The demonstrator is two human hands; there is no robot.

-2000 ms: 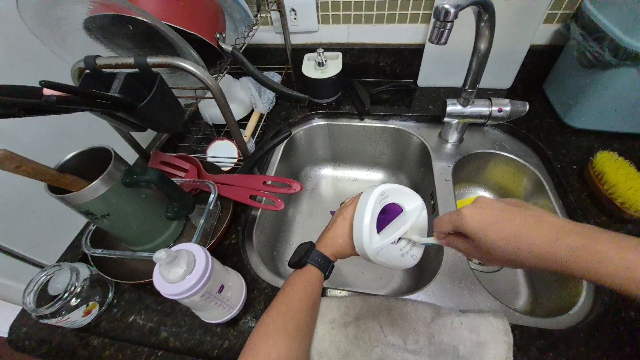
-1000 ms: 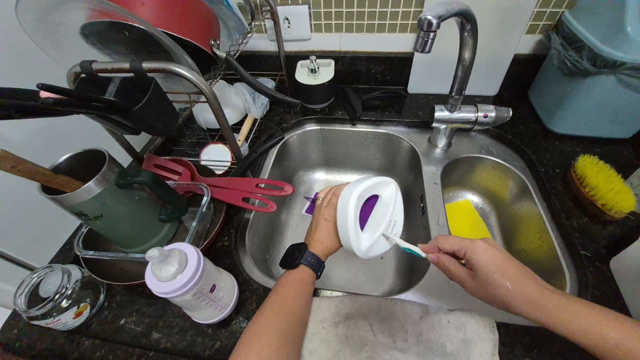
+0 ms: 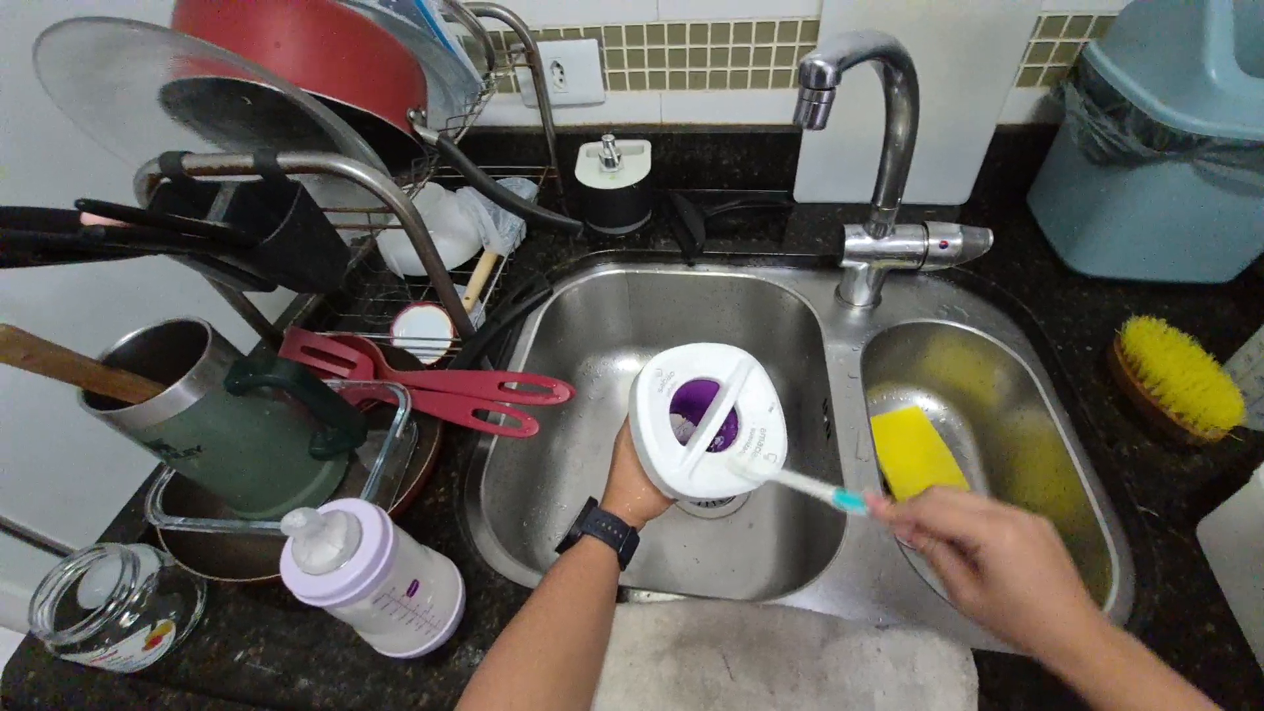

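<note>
My left hand (image 3: 635, 481), with a dark watch on its wrist, holds a white plastic lid-like piece (image 3: 660, 434) with a purple inside and a bar across its opening, over the large steel sink basin (image 3: 681, 296). Pinched in my right hand (image 3: 973, 553) is a white and teal toothbrush (image 3: 820, 489); its blurred head is at the lower right face of the white piece. The fingers of my left hand are mostly hidden behind the piece. A yellow sponge (image 3: 913, 449) lies in the small basin.
A lilac baby bottle (image 3: 420, 592), a glass jar (image 3: 123, 607), a green mug (image 3: 237, 444) and red utensils (image 3: 454, 383) crowd the left counter by the dish rack (image 3: 395, 197). The faucet (image 3: 894, 148) rises behind. A yellow-bristled brush (image 3: 1175, 380) sits right.
The white piece has turned, so its opening and bar now face the camera more. The toothbrush remains in my right hand at its lower right side.
</note>
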